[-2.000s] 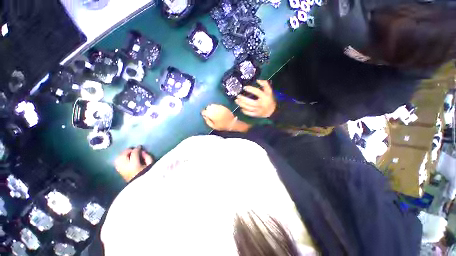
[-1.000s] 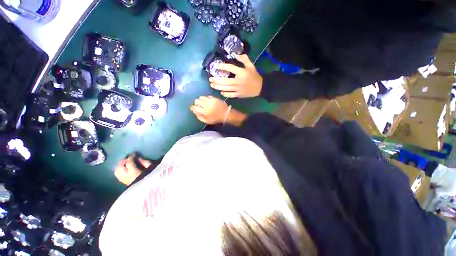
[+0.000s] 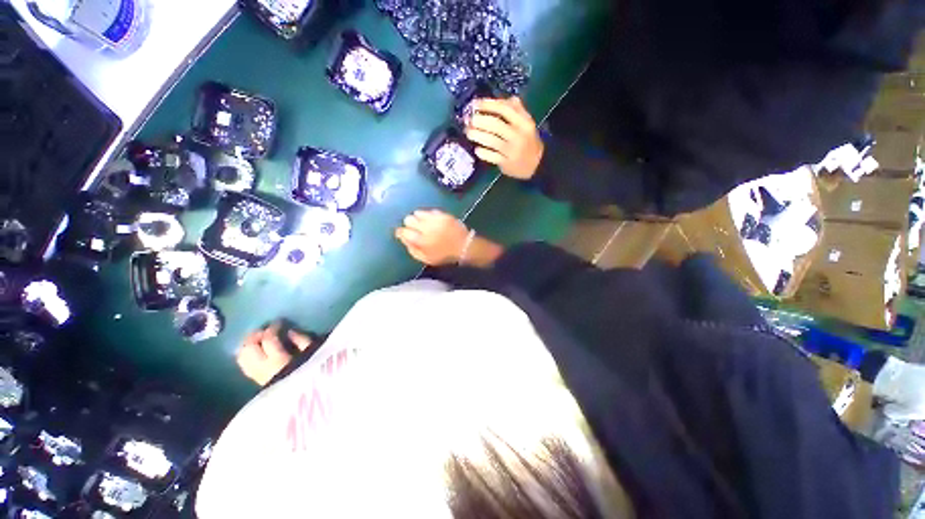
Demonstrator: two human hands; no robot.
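My left hand [image 3: 269, 355] is low on the green bench with curled fingers; a dark patch shows beside them, and I cannot tell if it is held. My right hand [image 3: 431, 237], with a thin band at the wrist, rests near the bench edge. Its palm is hidden and no part shows in it. Open black housings with pale boards lie beyond my hands: one in the middle [image 3: 330, 180], one to its left [image 3: 243, 229] and one nearer my left hand [image 3: 170, 279]. White-ringed round parts [image 3: 198, 322] lie beside the housings.
A neighbour's hand [image 3: 505, 137] touches black units [image 3: 449, 160]. A glittery heap of dark parts [image 3: 456, 41] lies beyond. Black trays stand at left, with units [image 3: 142, 458] at lower left. A bottle [image 3: 107, 20] is at upper left; cartons [image 3: 852, 238] at right.
The neighbour's hand has moved from the nearer black unit to the farther one. The view has shifted. My hands stay in nearly the same places, and my right fingers look a little more extended than at first.
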